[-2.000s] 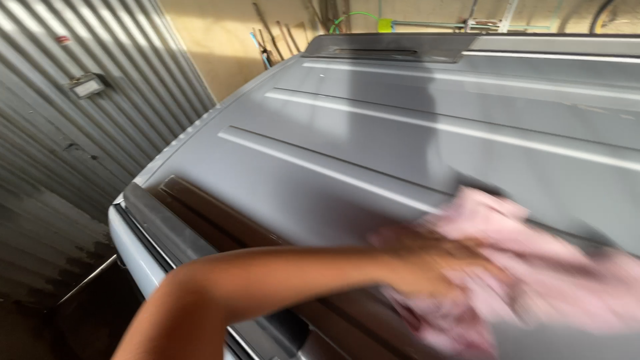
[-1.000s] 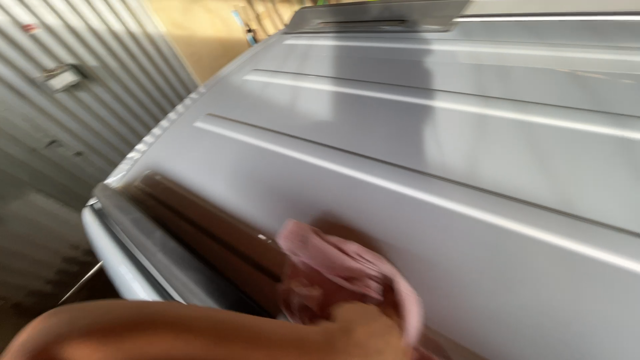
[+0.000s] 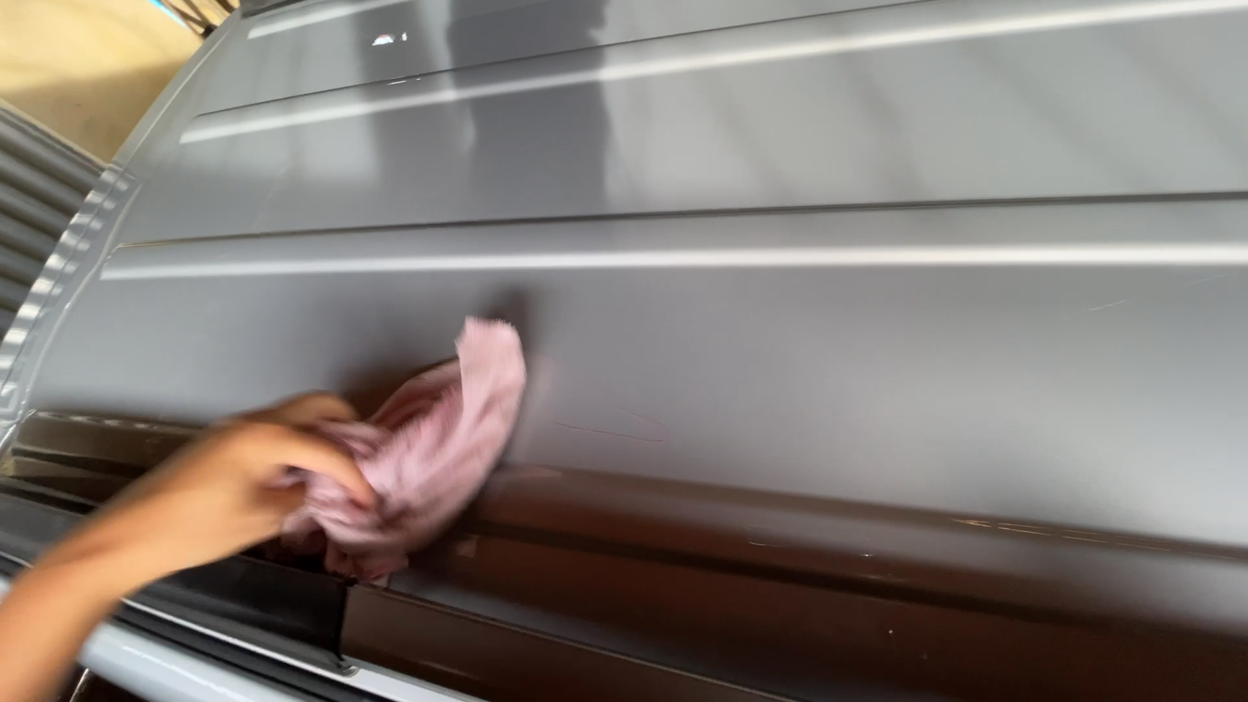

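My left hand (image 3: 258,468) reaches in from the lower left, its fingers closed on a bunched pink cloth (image 3: 429,458). The cloth lies against the grey ribbed roof of a vehicle (image 3: 829,361), close to the roof's near side edge. One end of the cloth sticks up and away from my fingers. Both hand and cloth are somewhat blurred. My right hand is out of view.
A dark roof rail (image 3: 263,600) runs along the near side of the roof. Raised ribs cross the panel. Beyond the roof's left end stand corrugated metal (image 3: 39,205) and a tan wall (image 3: 88,68).
The cloth was spread wide and blurred two seconds ago; now it is bunched in my left hand. The view has moved closer to the roof.
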